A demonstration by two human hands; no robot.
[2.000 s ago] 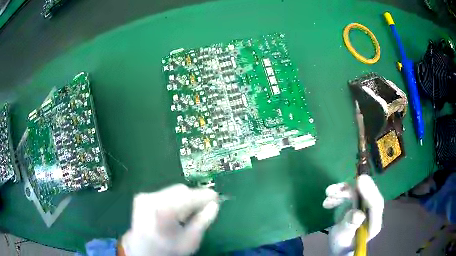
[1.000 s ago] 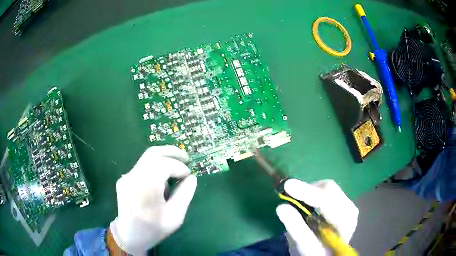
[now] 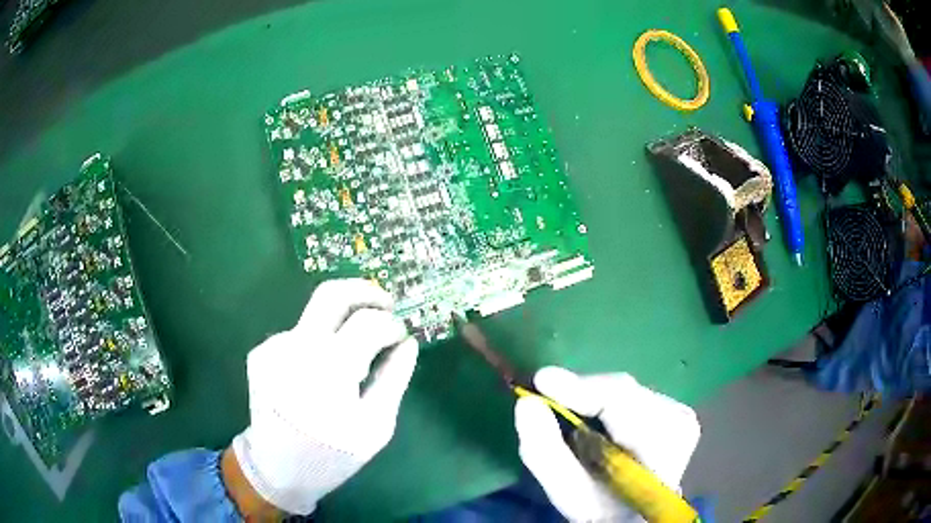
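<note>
A green circuit board point(image 3: 429, 184) crowded with small parts lies flat on the green mat, its pale connectors along the near edge. My right hand point(image 3: 607, 439), white-gloved, holds a soldering iron point(image 3: 643, 485) like a pen by its yellow handle. The iron's tip is at the board's near edge, left of the pale connectors. My left hand point(image 3: 332, 398), also white-gloved, is at the board's near-left corner with thumb and fingers close together. The frame does not show clearly whether they hold a thin wire or the board.
More circuit boards point(image 3: 87, 306) lie at the left. At the right are a dark iron stand point(image 3: 694, 194) with a yellow-brown sponge point(image 3: 736, 278), a yellow tape ring point(image 3: 671, 69), a blue desoldering pump point(image 3: 778, 169) and black fans point(image 3: 825, 123). A blue sleeve point(image 3: 878, 342) shows at the right edge.
The iron has left its stand and moved left to the board's near edge, then further left along it. My left hand has come up to the near-left corner. The view has shifted right.
</note>
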